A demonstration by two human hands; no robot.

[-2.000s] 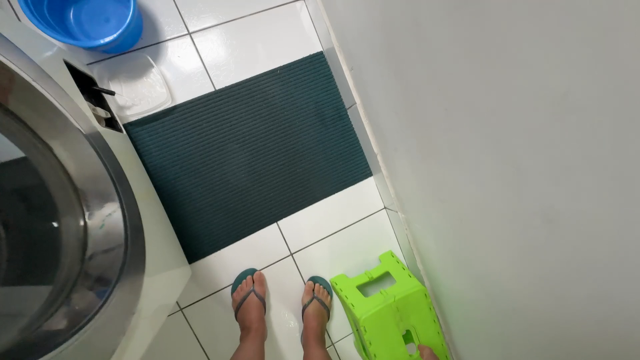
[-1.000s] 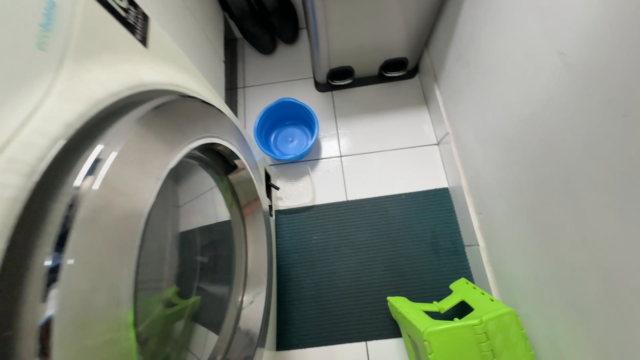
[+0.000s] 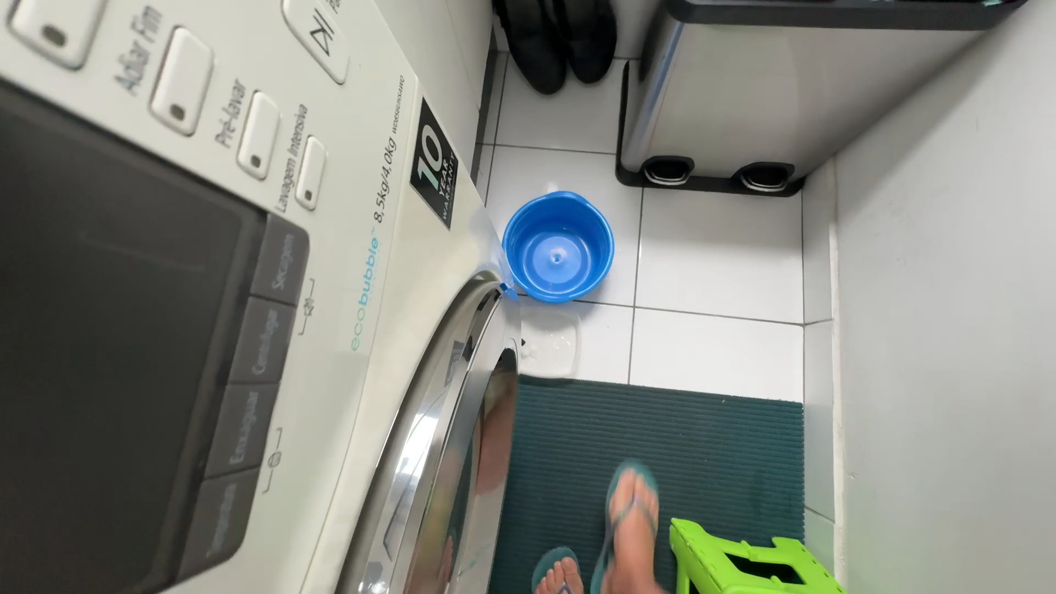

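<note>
Neither of my hands shows in the head view now. A lime-green plastic folding step stool point(image 3: 747, 565) is at the bottom right, cut off by the frame's edge; what holds or supports it is hidden. Beside it, my feet in flip-flops point(image 3: 634, 516) are on the dark green ribbed mat point(image 3: 726, 454). The white front-loading washing machine point(image 3: 396, 206) fills the left side, its round chrome-rimmed door point(image 3: 450, 437) low in the view. A round blue plastic basin point(image 3: 559, 256) sits on the floor tiles, with a shallow white tray point(image 3: 551, 342) just below it in the view.
A steel pedal bin point(image 3: 734, 107) with two foot openings stands at the top right. Black shoes point(image 3: 536, 45) lie at the top, between the bin and a white panel. The pale wall point(image 3: 949, 330) runs down the right side, past the stool.
The view has swung strongly. My feet, on the white tiles two seconds ago, are now on the mat. The green stool has moved forward, beside the mat's right part. Fingers on the stool earlier are out of view.
</note>
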